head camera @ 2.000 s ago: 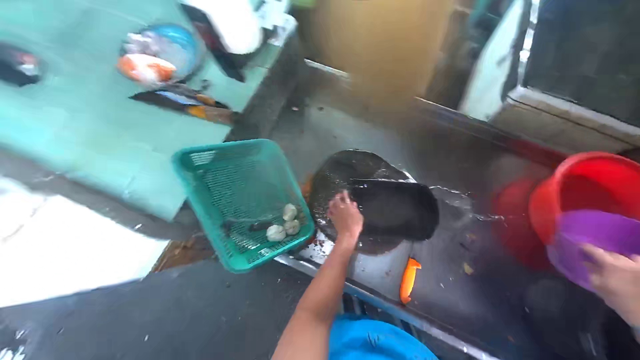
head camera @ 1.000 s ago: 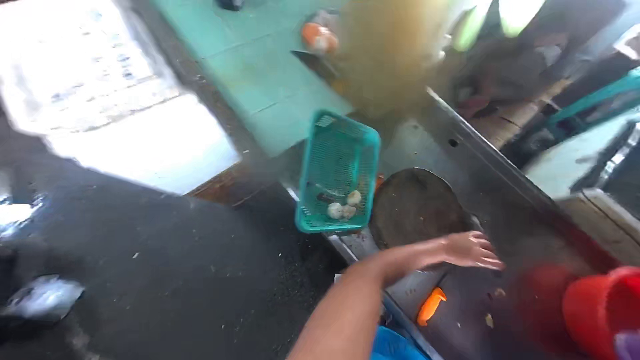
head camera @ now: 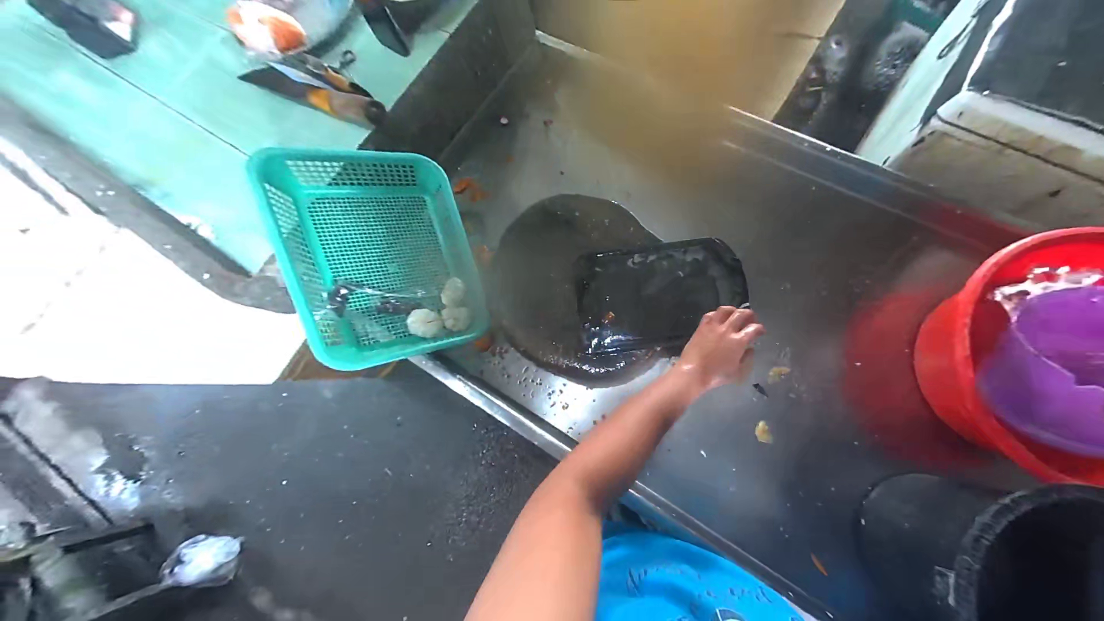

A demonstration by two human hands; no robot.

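My left hand grips the lower right corner of a wet black rectangular tray, fingers curled at its edge. The tray overlaps a round, dark, wet basin set in the stainless steel counter. A green plastic basket stands at the counter's left end, with several whitish round pieces and a clear plastic wrapping inside. On the right, a purple plastic dipper rests inside a red bucket. My right hand is out of view.
Knives lie on the green tiled worktop beside a bowl holding a bag with orange contents. A black bucket stands at the lower right. Food scraps dot the metal counter, whose raised front edge runs diagonally.
The orange object seen on the counter in both earlier frames no longer shows. My right hand, at the purple dipper two seconds ago, is out of view. The view has swung about.
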